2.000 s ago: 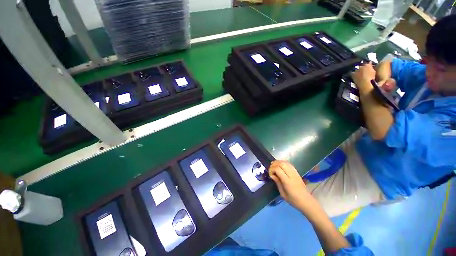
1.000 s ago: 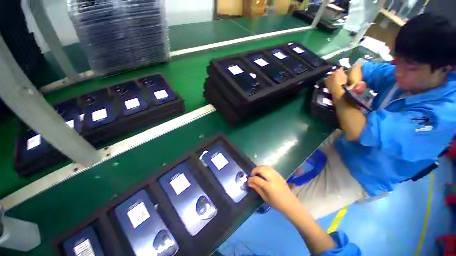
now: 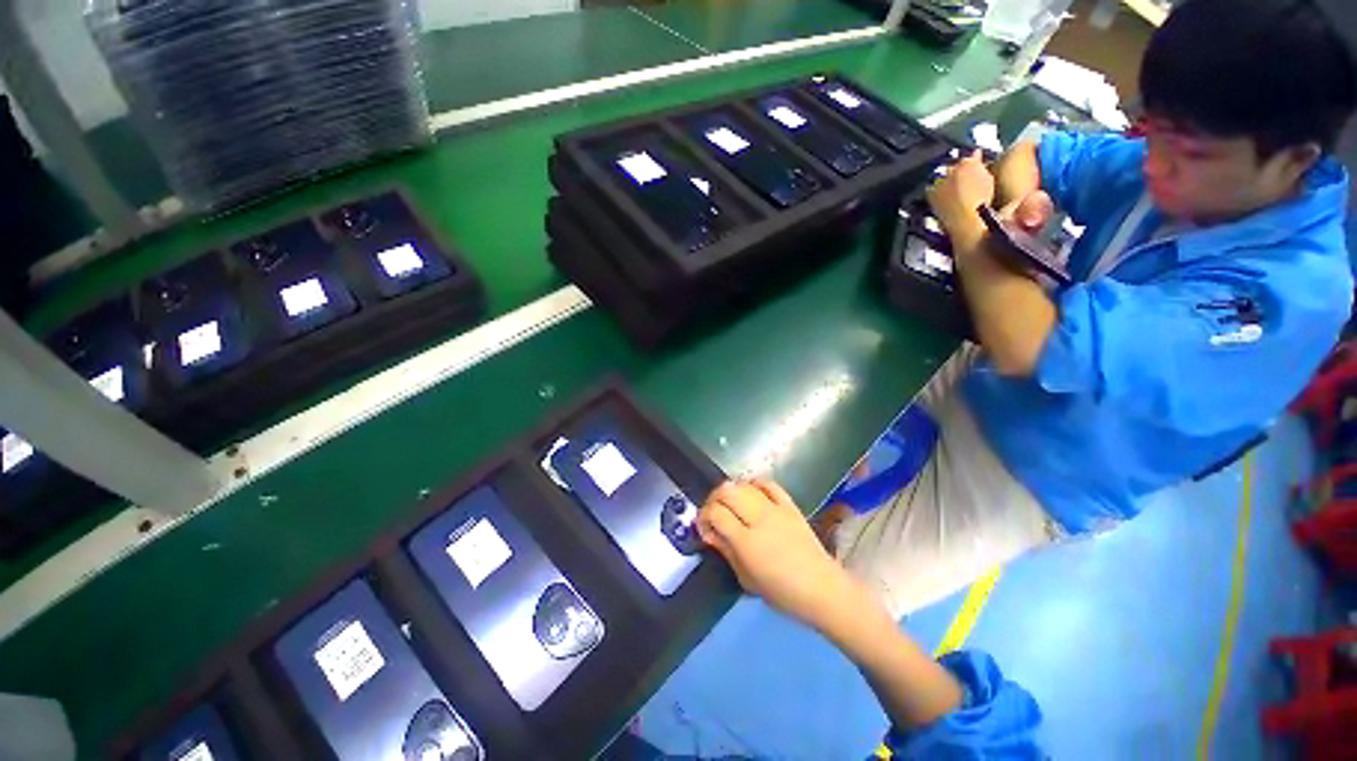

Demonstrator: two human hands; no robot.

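A black foam tray [image 3: 390, 568] lies nearest, with glossy dark blue-grey phones or back covers in its pockets, each with a white square label and a round dark camera area. My right hand [image 3: 752, 523] is at the near end of the rightmost phone [image 3: 631, 513], fingers bent together, fingertips at the edge of its camera area [image 3: 680, 522]. Whether they pinch something small is hidden. A white slip [image 3: 555, 462] shows beside this phone's far end. The leftmost phone [image 3: 194, 739] is cut off by the picture's edge. My left hand is out of the picture.
Stacked foam trays with phones stand behind [image 3: 640, 275] and at the left [image 3: 283, 390]. A metal rail [image 3: 432, 351] and a pale post [image 3: 104, 431] are beyond the tray. A clear blister tray stack [image 3: 268, 97] stands at the back. A person in a blue smock [image 3: 1176, 327] works at right.
The camera view has shifted to the right, so the trays appear further left and the white bottle is nearly out of view. My right hand stays at the rightmost phone's camera area.
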